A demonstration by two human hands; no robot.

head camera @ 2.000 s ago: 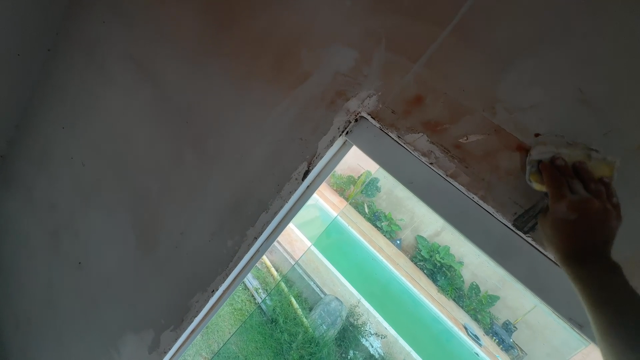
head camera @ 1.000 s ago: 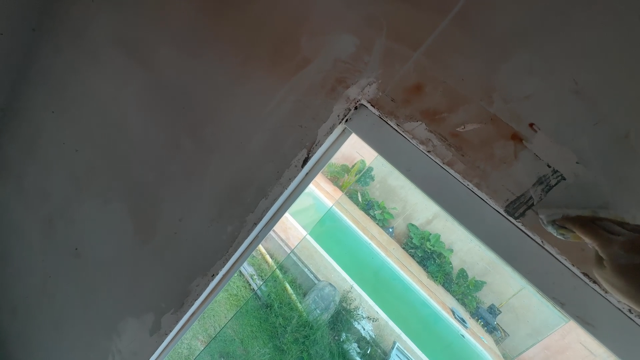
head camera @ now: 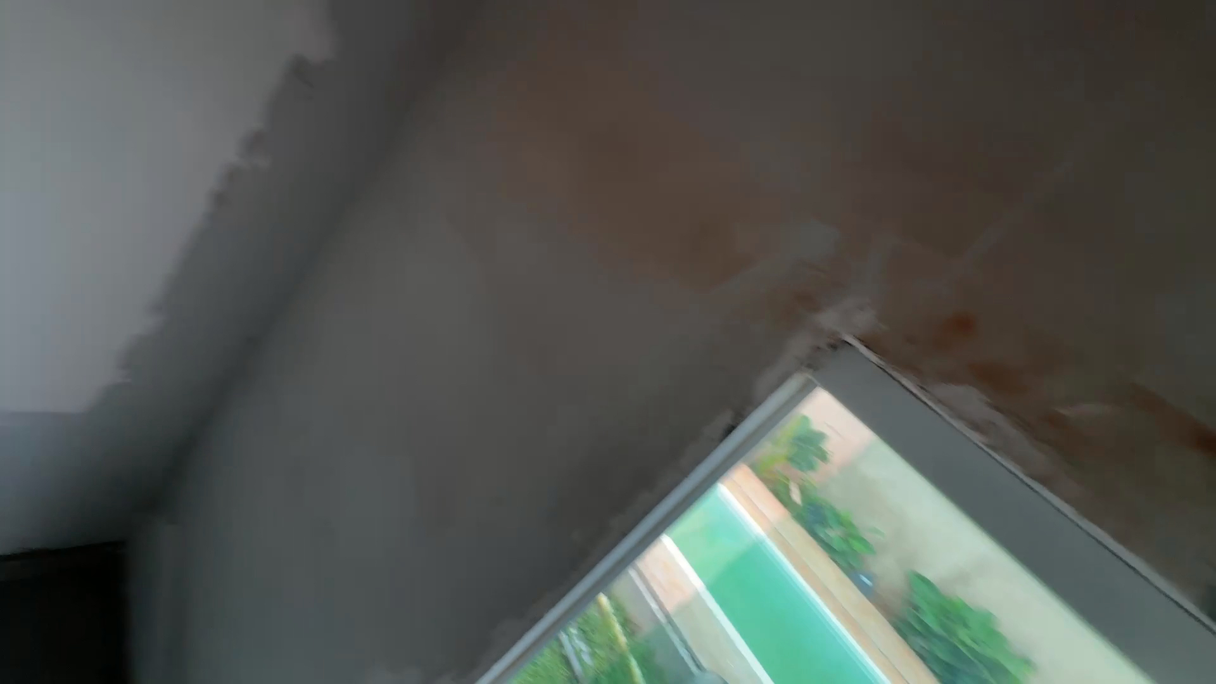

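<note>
Neither my left hand nor my right hand is in view. The plastered wall fills most of the view, grey with reddish-brown patches. Low on the right, a window frame stands tilted in the view, its corner pointing up. Rough, broken plaster edges run along the frame, with reddish material showing beside them. The picture is slightly blurred.
A wall corner runs down the left, beside a paler surface with a ragged edge. A dark opening is at the lower left. Through the glass show a green pool and leafy plants.
A hand was at the wall beside the window frame, holding a pale pad-like thing two seconds ago. It moved toward the right edge and is now out of view. The view has swung left.
</note>
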